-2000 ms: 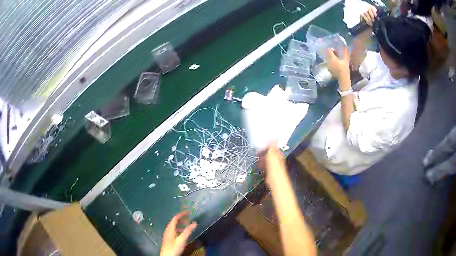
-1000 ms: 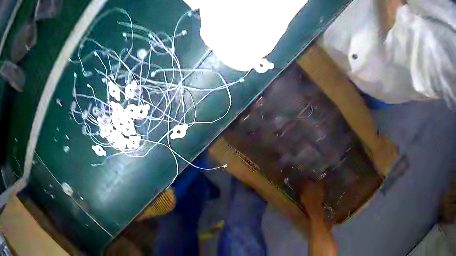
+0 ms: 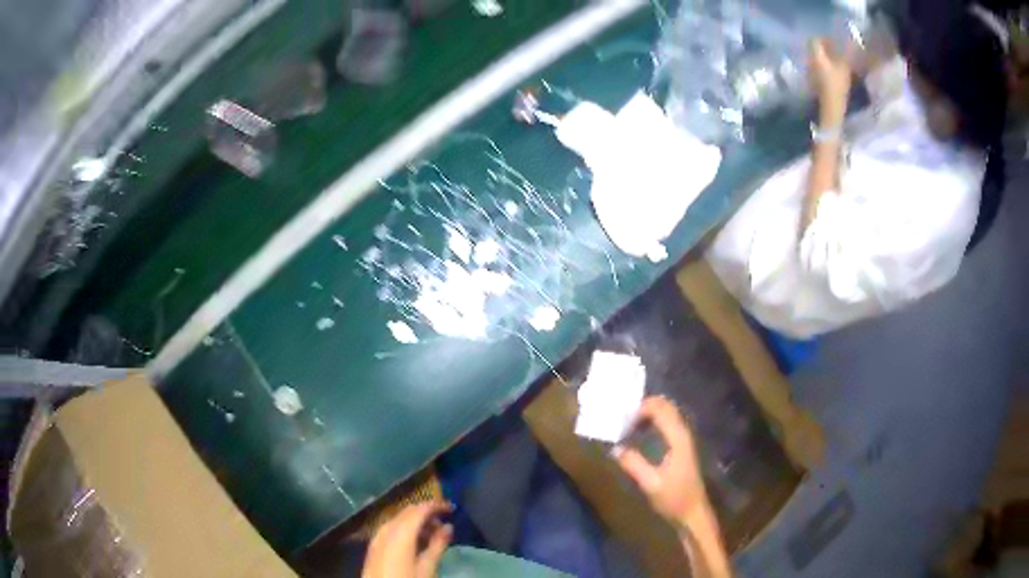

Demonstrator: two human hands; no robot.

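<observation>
My right hand (image 3: 668, 465) holds a bright white rectangular piece, which looks like a clear box catching the light (image 3: 610, 395), between thumb and fingers above the open parts carton (image 3: 779, 423). My left hand (image 3: 409, 542) is at the bottom, near the belt's front edge, with fingers curled apart and nothing visible in it. A heap of white wired pieces (image 3: 457, 296) with thin leads lies on the green belt. A white cloth or bag (image 3: 654, 175) lies behind it to the right. The picture is motion-blurred.
A pale rail (image 3: 389, 186) divides the belt. Clear boxes (image 3: 243, 138) lie beyond it. A clear disc (image 3: 287, 400) and small bits lie on the near belt. A packing carton (image 3: 158, 480) stands at lower left. A neighbouring worker (image 3: 869, 231) sits at right, by clear boxes.
The view has swung back up from the parts carton. My right hand, earlier down inside that carton, is now raised above it with the white rectangular piece. My left hand has come back into view.
</observation>
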